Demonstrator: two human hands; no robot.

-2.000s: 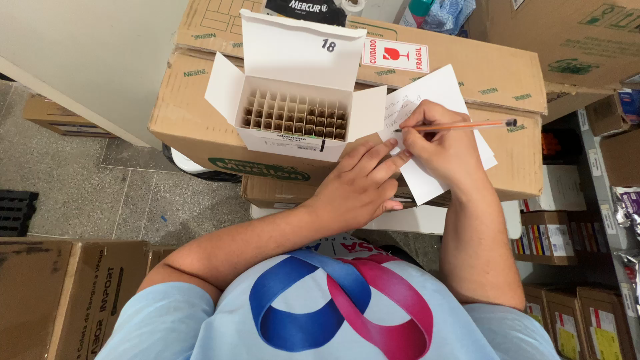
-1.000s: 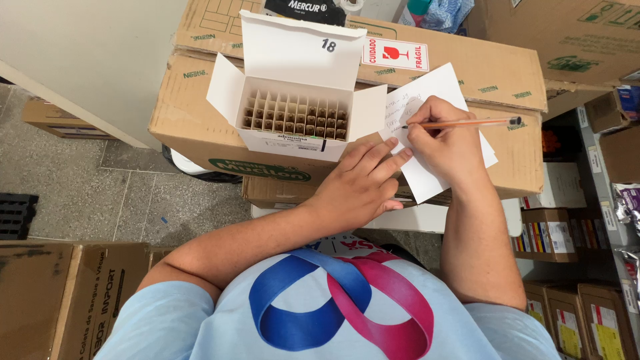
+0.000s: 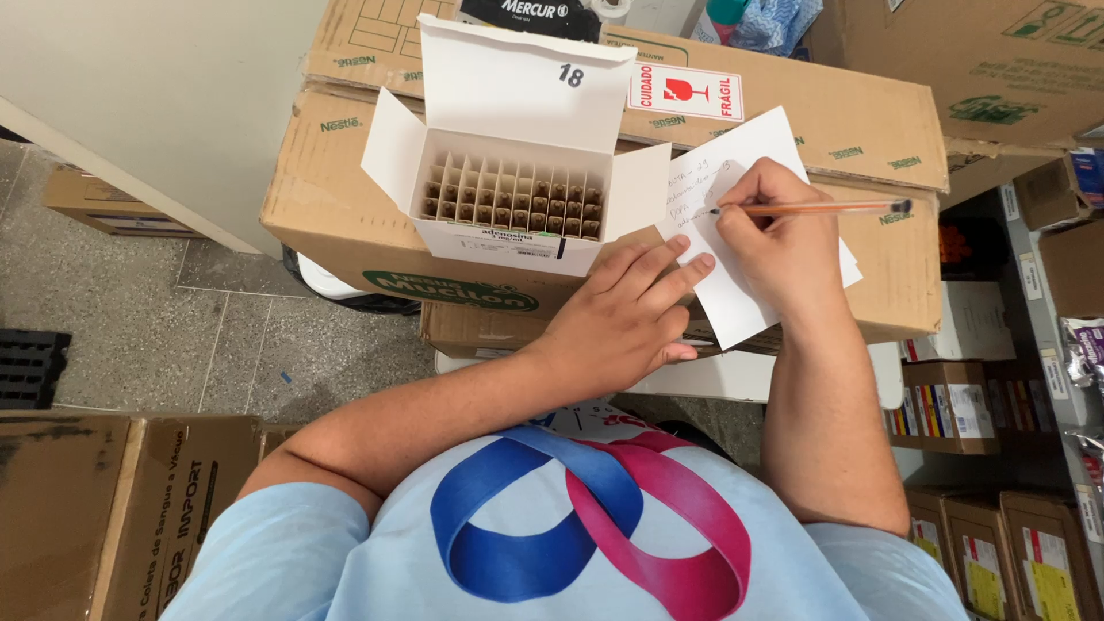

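Note:
My right hand point(image 3: 780, 237) grips a ballpoint pen with an orange barrel point(image 3: 828, 208), its tip on a white sheet of paper point(image 3: 733, 306) that bears several handwritten lines. At least one more sheet shows beneath it. My left hand point(image 3: 625, 315) lies palm down with fingers apart, fingertips on the paper's left edge, and holds nothing. To its upper left stands an open white carton point(image 3: 509, 246), flaps spread, with a divider grid and rows of small brown glass ampoules point(image 3: 520, 203); several cells at the back look vacant. Paper and carton rest on a large cardboard box point(image 3: 328, 190).
Behind the carton lie a black packet point(image 3: 530, 17) and a blue patterned cloth point(image 3: 776, 24). More cardboard boxes stand at the lower left point(image 3: 60, 509) and upper right point(image 3: 983, 78). Shelving point(image 3: 1039, 285) with boxed goods runs along the right. A white surface point(image 3: 733, 379) shows beneath the boxes.
The pen tip has shifted slightly to the right on the paper between the first frame and now. My left hand and the carton have stayed in place.

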